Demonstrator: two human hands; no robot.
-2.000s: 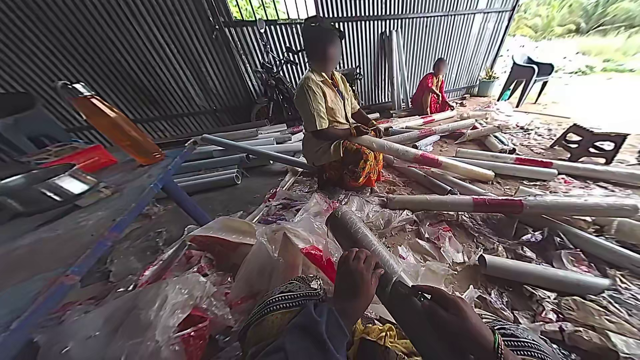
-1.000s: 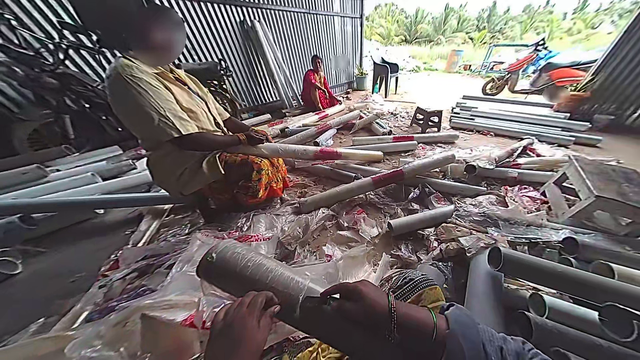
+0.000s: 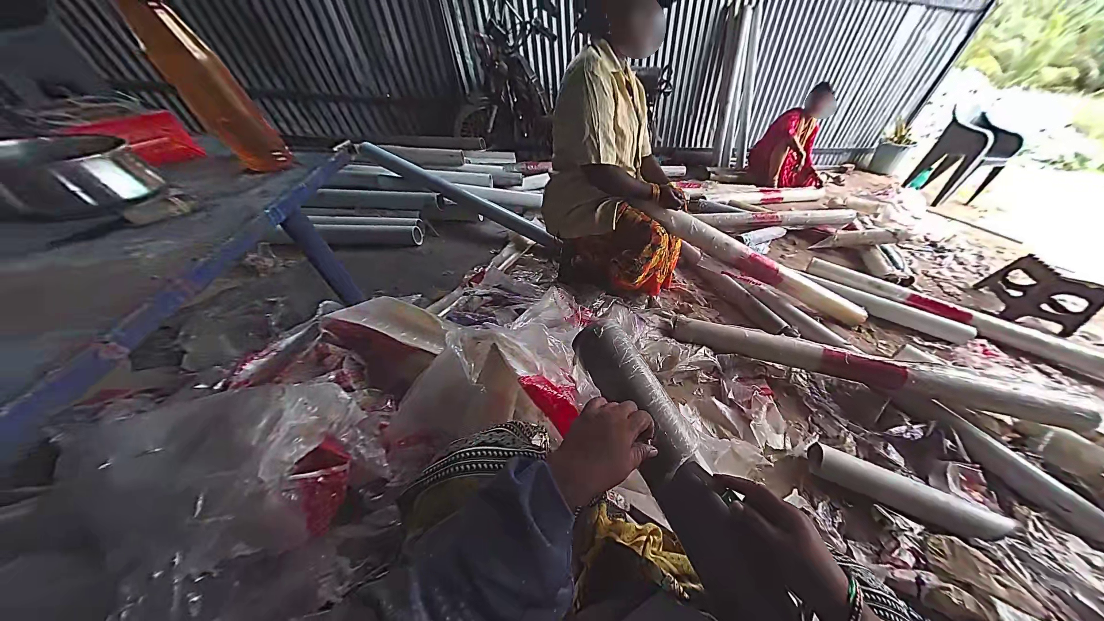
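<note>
A grey pipe wrapped in clear plastic film (image 3: 642,405) slants from the bottom centre up to the left, across my lap. My left hand (image 3: 604,448) rests on its left side, fingers curled and thumb against the film. Lower down, my right hand (image 3: 776,535) lies on the pipe's right side, its fingers near a dark edge on the pipe; whether it grips anything there is hidden. Crumpled clear plastic sheeting (image 3: 233,466), partly red, lies to the left of my knees.
A person (image 3: 604,155) sits ahead with a wrapped pipe (image 3: 750,259); another person (image 3: 785,147) crouches farther back. More pipes (image 3: 906,492) lie on the right. A blue metal frame (image 3: 190,285) stands left, near a steel pot (image 3: 78,172). A brown stool (image 3: 1044,293) lies at the right.
The view swung right, then back left. Both hands have stayed at the wrapped pipe.
</note>
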